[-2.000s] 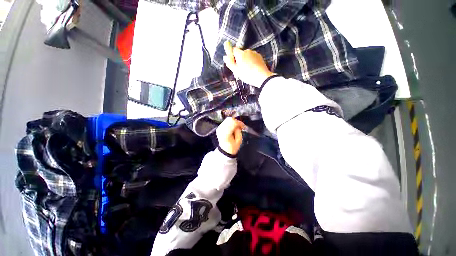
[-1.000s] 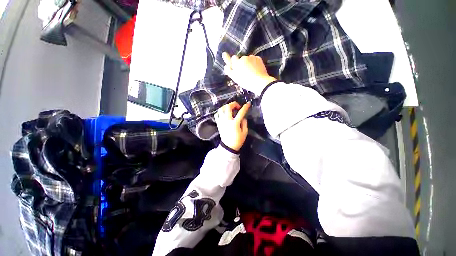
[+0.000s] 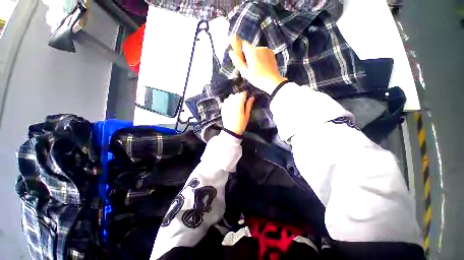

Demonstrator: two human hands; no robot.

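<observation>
A navy plaid garment with white check lines lies bunched on the white table in front of me. Dark denim with a grey inner side shows beneath it at the right. My right hand is on the plaid, thumb and index finger at a fold, gripping the cloth. My left hand is lower and nearer me, its fingers at the gathered plaid edge, pinching it. The fingertips are partly hidden in the cloth, and no tool can be made out.
A black hanger and a dark phone lie on the white table at left. Plaid garments are heaped at the blue crate. An orange-red object stands beyond the table's left edge. Yellow-black tape marks the floor at right.
My left hand has moved up and away from me along the plaid edge, nearer my right hand. My right hand has shifted slightly right and stays on the plaid.
</observation>
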